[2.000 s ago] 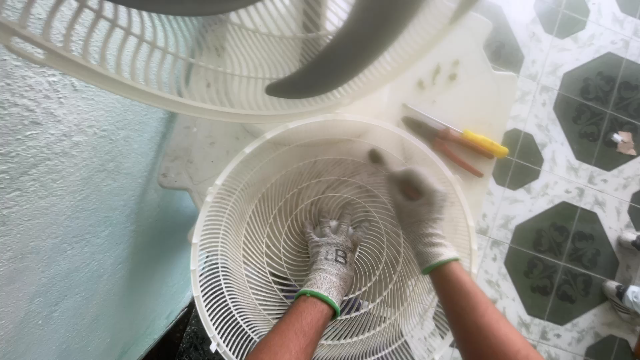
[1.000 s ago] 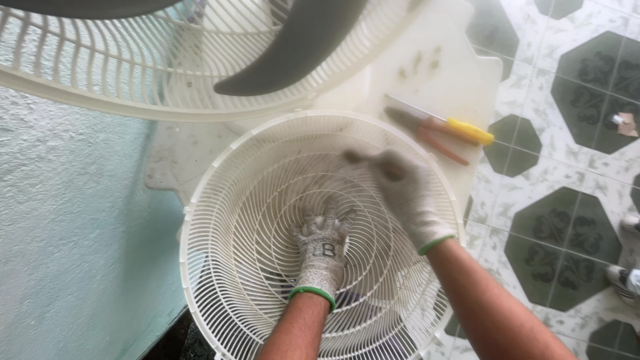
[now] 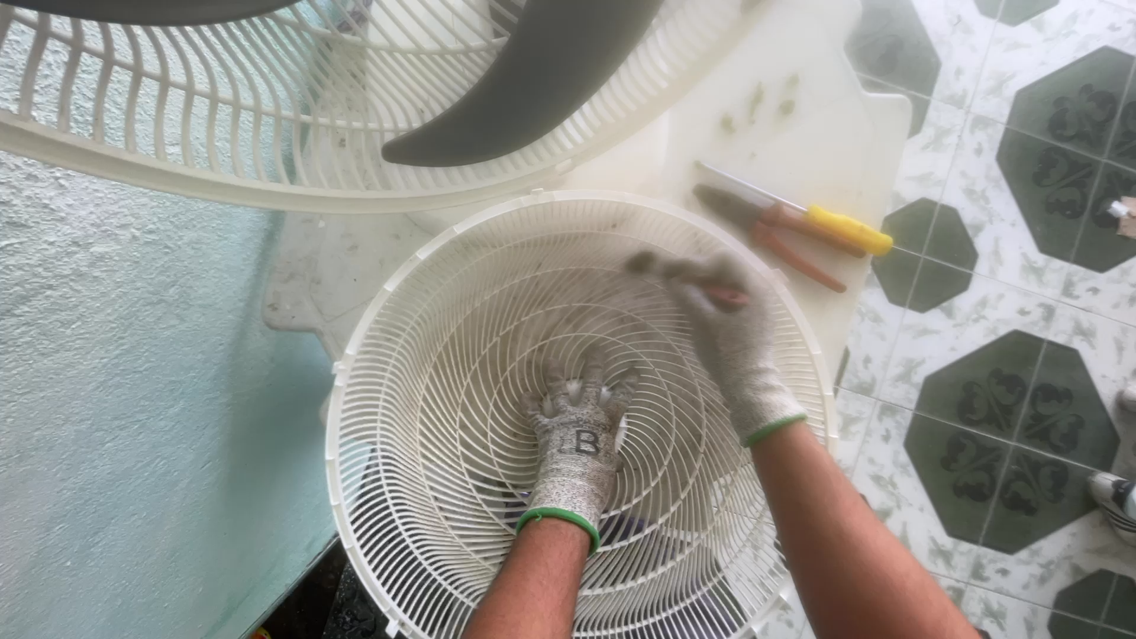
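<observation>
A round white plastic fan grille (image 3: 497, 328) lies with its hollow side up. My left hand (image 3: 577, 430), in a grey knit glove with a green cuff, rests spread on the middle of the grille. My right hand (image 3: 732, 337), gloved alike, is raised over the grille's right side, curled round a small brush (image 3: 652, 264); a reddish part shows at the fingers, and motion blurs its dark end. Beyond, another fan grille (image 3: 373, 200) stands with dark grey fan blades (image 3: 532, 89) in front of it.
Orange-handled pliers (image 3: 781, 235) and a yellow-handled screwdriver (image 3: 848, 229) lie on a white plastic table (image 3: 701, 133) right of the grille. A rough pale blue wall (image 3: 133, 373) runs along the left. Patterned floor tiles (image 3: 1012, 435) and part of a shoe (image 3: 1114, 501) show at right.
My right hand stays over the right side of the grille, its pose slightly changed and blurred. My left hand remains spread on the grille's middle.
</observation>
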